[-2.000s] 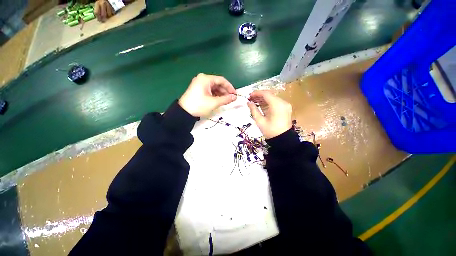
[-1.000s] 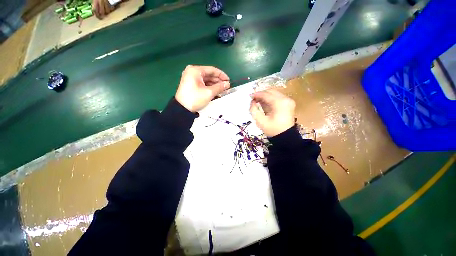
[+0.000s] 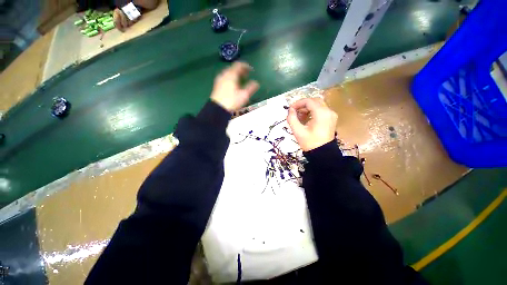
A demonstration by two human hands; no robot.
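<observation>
My left hand is blurred over the near edge of the green belt, its fingers apart and nothing seen in it, just below a round unit with a pale wire. My right hand is over the top of the white work sheet, with thumb and fingertips together around a thin wired component whose dark tip shows at the fingertips. A tangled pile of wired components lies on the sheet beside my right wrist.
The green belt carries other round units. A chipped white post stands at its near edge. A blue plastic stool is at right on the brown bench. A person's hand is near green cells across the belt.
My left hand has moved from near my right hand up towards the belt, and its fingers have spread. The round units on the belt have shifted left.
</observation>
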